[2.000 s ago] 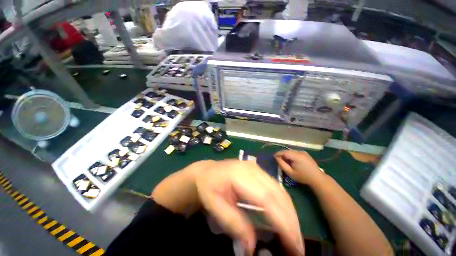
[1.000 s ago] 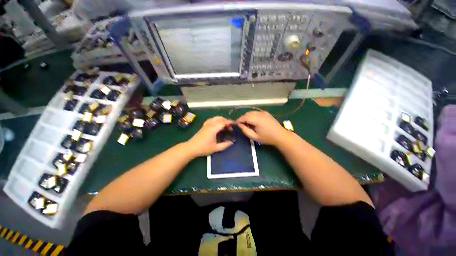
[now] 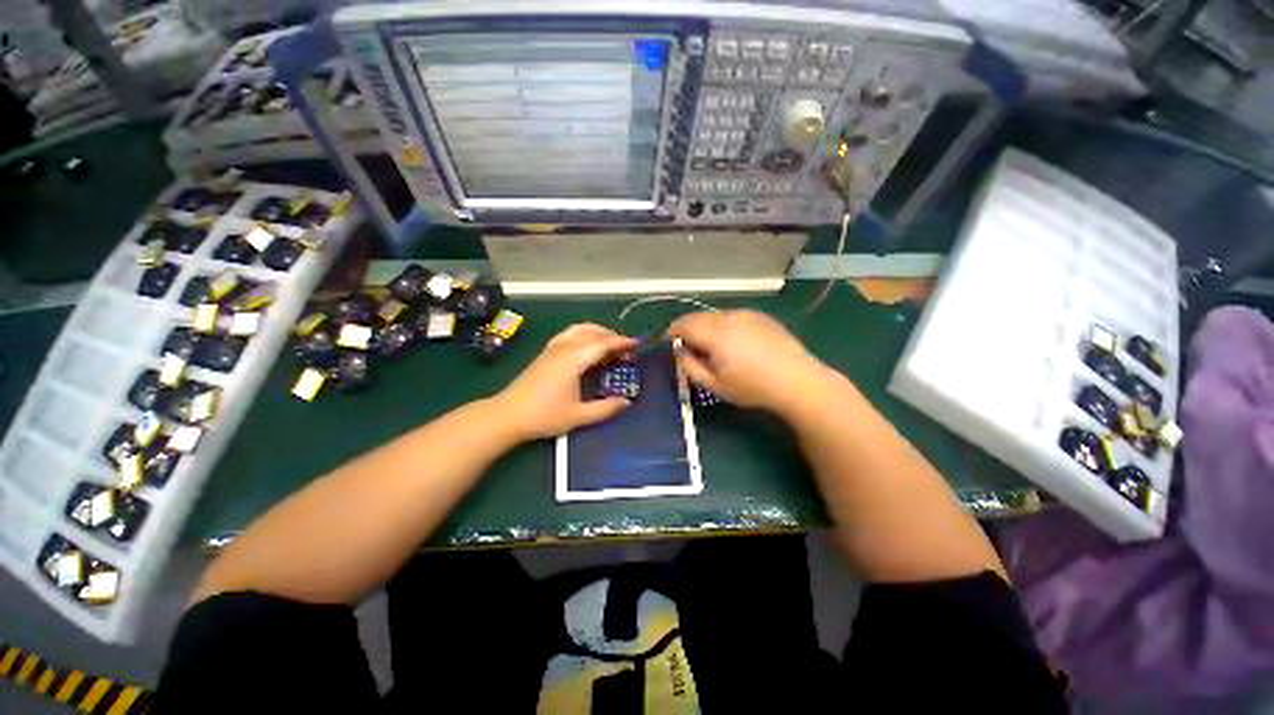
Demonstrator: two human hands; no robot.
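Observation:
A small black device unit lies over the upper left of the dark blue-black pad with white edges. My left hand is closed around its left side, thumb below and fingers above. My right hand is at the pad's upper right edge, fingertips near the thin brownish test lead; whether it pinches the lead is hard to tell. Another small dark unit shows partly beneath my right hand, at the pad's right edge.
The grey tester stands behind the pad. Loose black units with white-yellow tabs lie to the left. A partly filled white tray is far left, another at right. A person's purple sleeve is beside the right tray.
The view has shifted slightly since a second ago. The unit's face now shows beside my left hand. Two seconds ago my left hand was raised near the camera; now it is down at the pad.

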